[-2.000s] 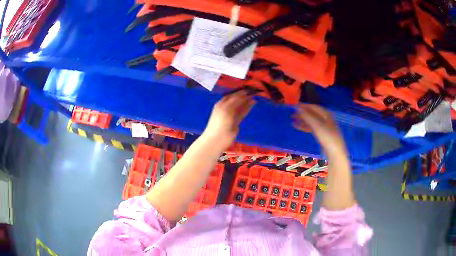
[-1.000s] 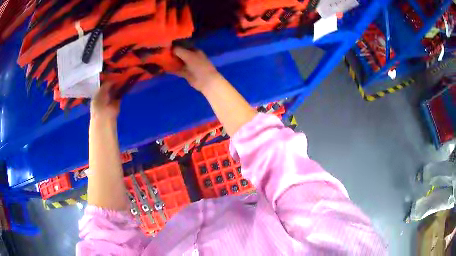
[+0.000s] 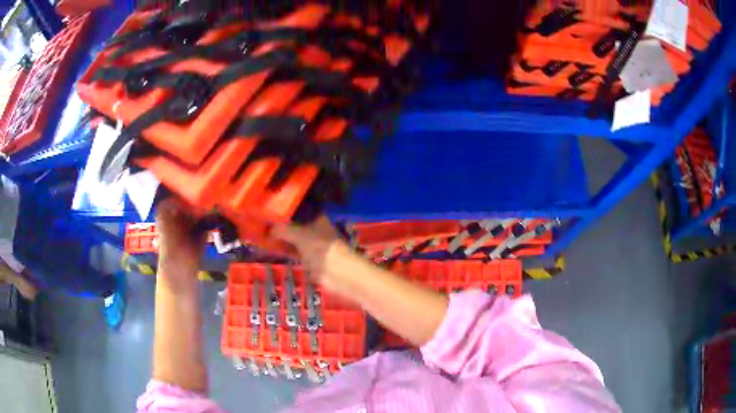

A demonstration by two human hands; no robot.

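Note:
A stack of orange compartment trays (image 3: 214, 121) with long black straps hanging out between the layers is tilted in front of me at the upper left. My left hand (image 3: 184, 228) and my right hand (image 3: 303, 242) need telling apart by arm: the left arm rises at picture left and its hand is under the stack's lower left edge. The right hand grips the stack's lower right corner. The fingers of both are partly hidden by the trays. White paper slips (image 3: 101, 173) hang at the stack's left side.
A blue rack (image 3: 484, 165) stands ahead, with another strapped tray stack (image 3: 565, 56) at upper right. Below are a tray of silver-grey strapped pieces (image 3: 294, 323) and another orange tray (image 3: 484, 274). A person's dark-clothed legs (image 3: 60, 242) are at left. Yellow-black tape (image 3: 710, 254) marks the floor.
Both hands have taken hold of the stack. It has come off its place on the rack shelf toward me and looks larger, with its pocket tops now visible.

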